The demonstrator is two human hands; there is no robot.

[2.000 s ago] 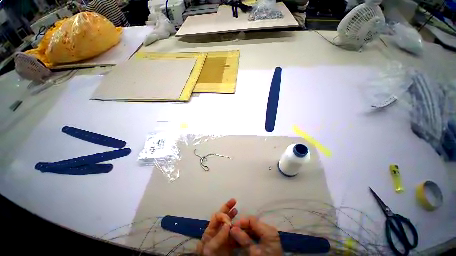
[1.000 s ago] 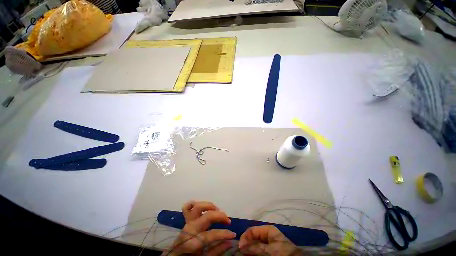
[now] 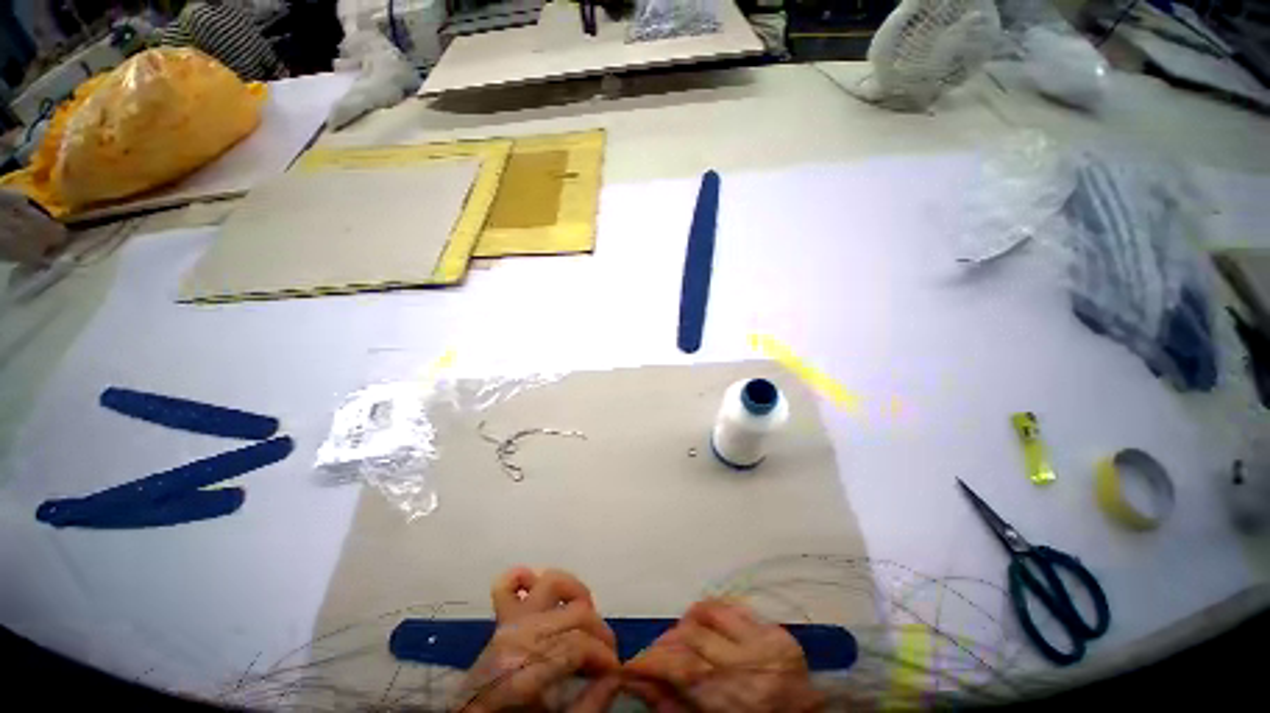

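Note:
A long navy strap [image 3: 638,638] lies across the near part of the grey-beige board [image 3: 613,529], its rounded ends showing. My left hand [image 3: 546,644] is over its left half, fingers curled. My right hand [image 3: 727,660] is over its right half, fingers bent. The fingertips of both hands meet near the strap's near edge; what is pinched there is too small to tell. Fine dark and reddish threads [image 3: 822,568] loop around both hands and over the table edge. A white thread cone [image 3: 748,426] with navy top stands on the board.
Navy straps lie at left [image 3: 167,481] and far centre [image 3: 699,265]. A clear bag [image 3: 379,435] and twisted cord [image 3: 510,449] are left of the cone. Scissors [image 3: 1047,578], a yellow item [image 3: 1032,449] and tape roll [image 3: 1132,490] lie right. Taped boards [image 3: 334,230] lie beyond.
My left hand's fingers, spread a second ago, are now curled, and both hands' fingertips have come together. The strap lies more level in the picture. The view has shifted, moving the table items leftward.

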